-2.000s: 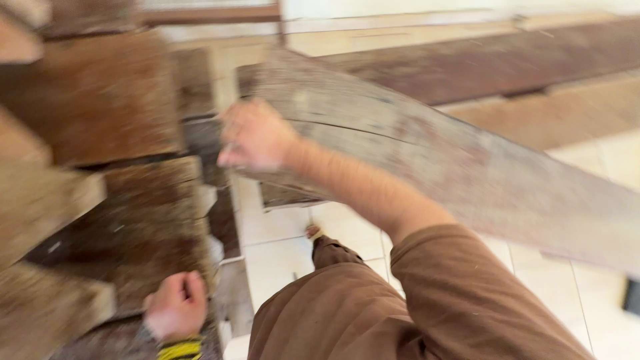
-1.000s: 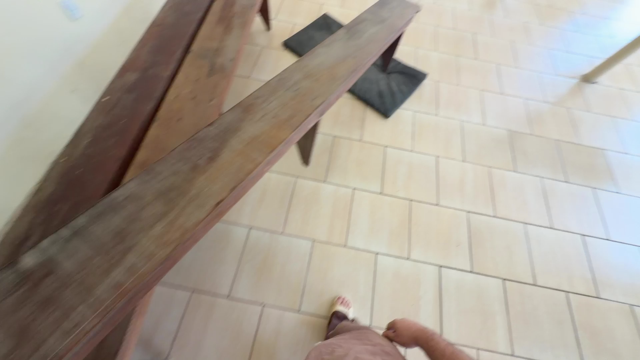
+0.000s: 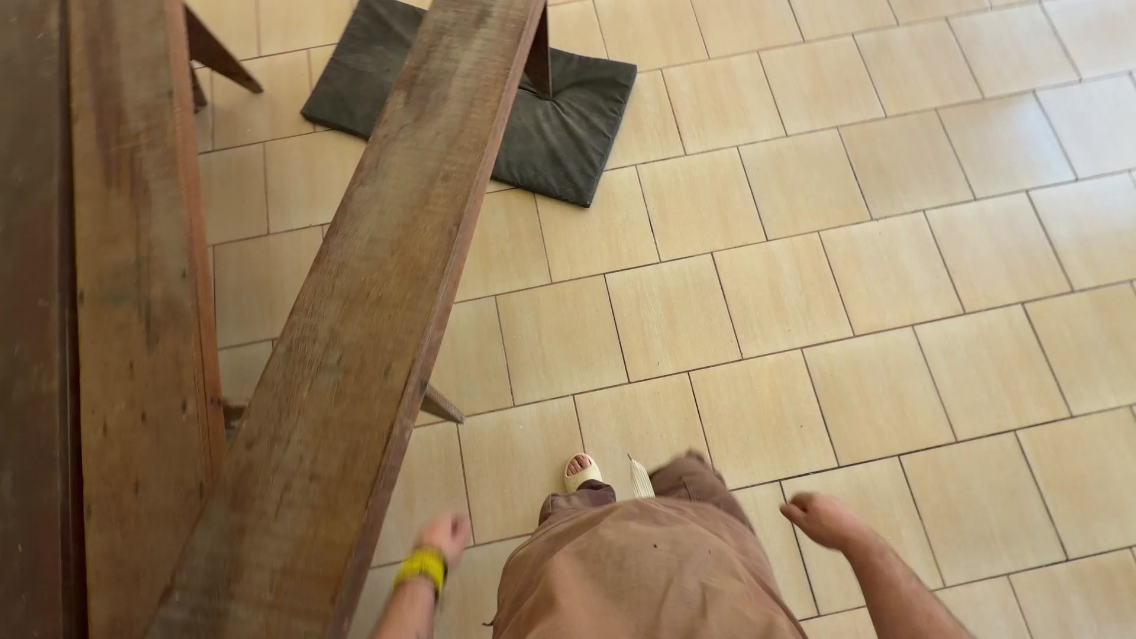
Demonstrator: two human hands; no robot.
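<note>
My left hand (image 3: 445, 536), with a yellow band on its wrist, hangs low beside the long wooden bench (image 3: 373, 266). It is blurred, its fingers look curled, and a small gap lies between it and the bench edge. Out to the right of my body, my right hand (image 3: 821, 518) hangs over the tiled floor with loosely curled fingers and nothing in them. The bench slants from the lower left to the top, and its far leg stands on a dark grey cushion (image 3: 568, 124).
Left of the bench are another wooden bench (image 3: 133, 266) and a dark wooden plank surface (image 3: 31, 311). Beige floor tiles (image 3: 674, 311) spread to the right. My foot in a light sandal (image 3: 581, 472) is just below centre.
The view has swung from stacked wooden boards to the benches and floor. Two seconds ago my right arm reached across a weathered plank; now both hands hang beside my body.
</note>
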